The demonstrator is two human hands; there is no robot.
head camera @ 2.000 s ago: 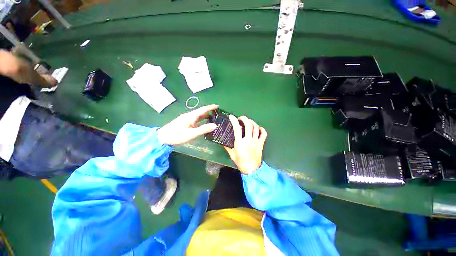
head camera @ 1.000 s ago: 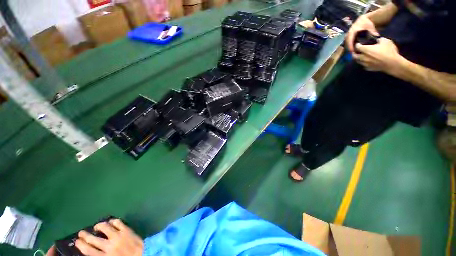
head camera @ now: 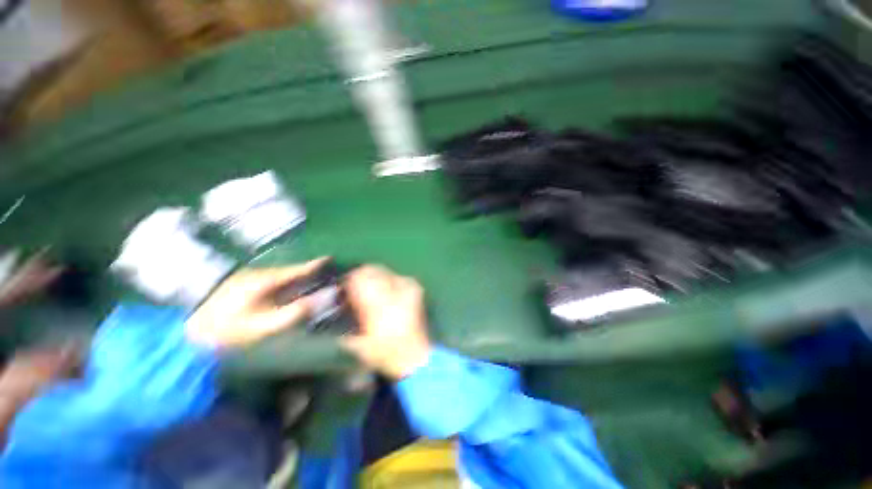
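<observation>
The view is strongly blurred. A small black box (head camera: 326, 298) is between my two hands above the green bench's near edge. My left hand (head camera: 250, 304) holds it from the left, with the thumb across it. My right hand (head camera: 387, 315) grips its right side. Two piles of white leaflets lie beyond my left hand, a left pile (head camera: 170, 256) and a right pile (head camera: 252, 210). Whether the box is open cannot be told.
A heap of black boxes (head camera: 621, 205) lies on the right of the bench (head camera: 478, 296). A pale metal upright (head camera: 382, 105) stands at the far side. A blue tray (head camera: 600, 8) shows at the top. Another person's hand (head camera: 33, 377) is at the left edge.
The view has swung back left from the box stacks and the person at the right. Both my hands are in view again around the black box; a second ago only one showed clearly.
</observation>
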